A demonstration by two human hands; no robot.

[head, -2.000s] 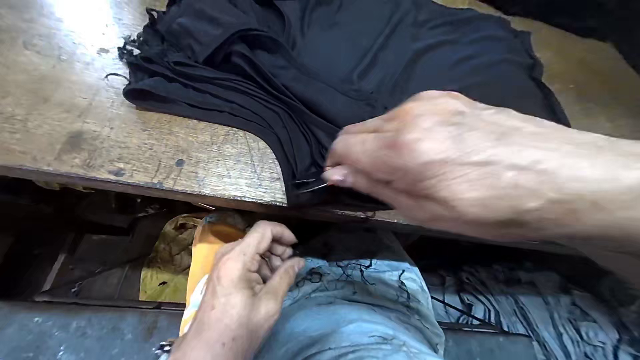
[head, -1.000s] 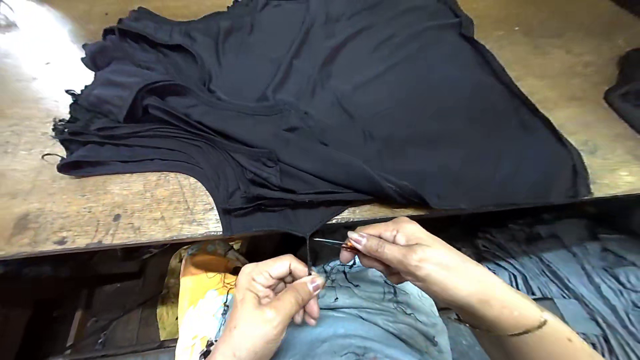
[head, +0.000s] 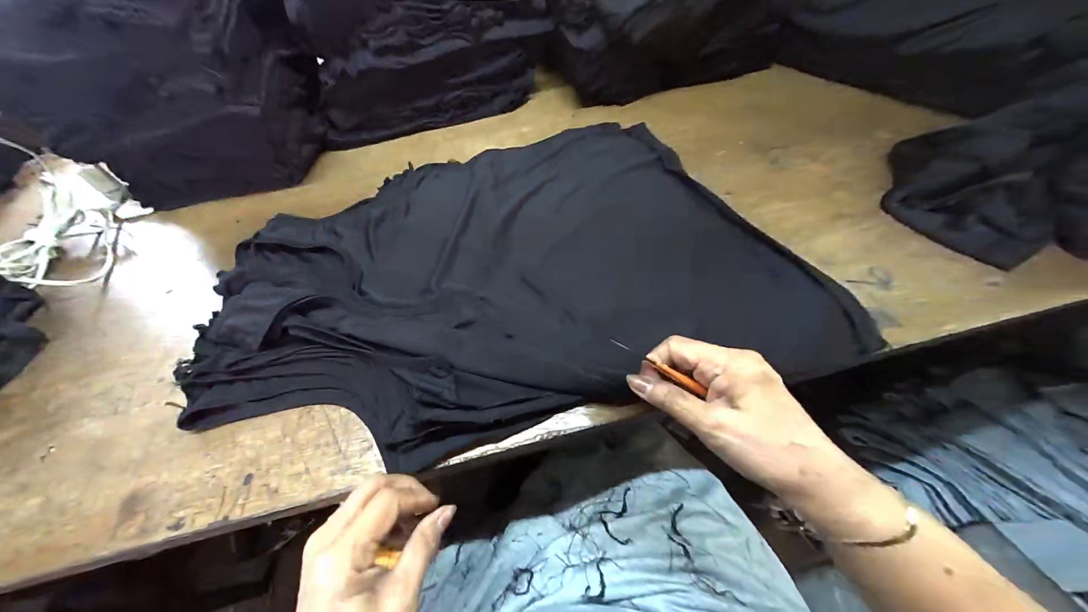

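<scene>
A black garment (head: 544, 255) lies spread on the wooden table (head: 280, 459), its gathered edge to the left and one corner at the front edge. My right hand (head: 722, 391) grips a thin tool with an orange handle (head: 680, 378) and a fine metal tip, pointing up-left over the garment's front part; the exact kind of tool is unclear. My left hand (head: 374, 544) is below the table's front edge, near the garment's front corner, thumb and fingers curled apart. Whether a thread is between its fingers cannot be told. Black thread scraps (head: 599, 578) lie on the light blue cloth (head: 680, 510) over my lap.
Stacks of dark fabric (head: 425, 76) stand along the back of the table. A bundled white cable (head: 59, 229) lies at the left. Another dark cloth (head: 977, 187) is at the right. Grey-blue folded fabric (head: 977, 442) sits below the table at the right.
One second ago both hands were close together at the garment's front corner; now they are apart, the right hand up over the garment's front edge with the tool. The view has shifted up toward the back.
</scene>
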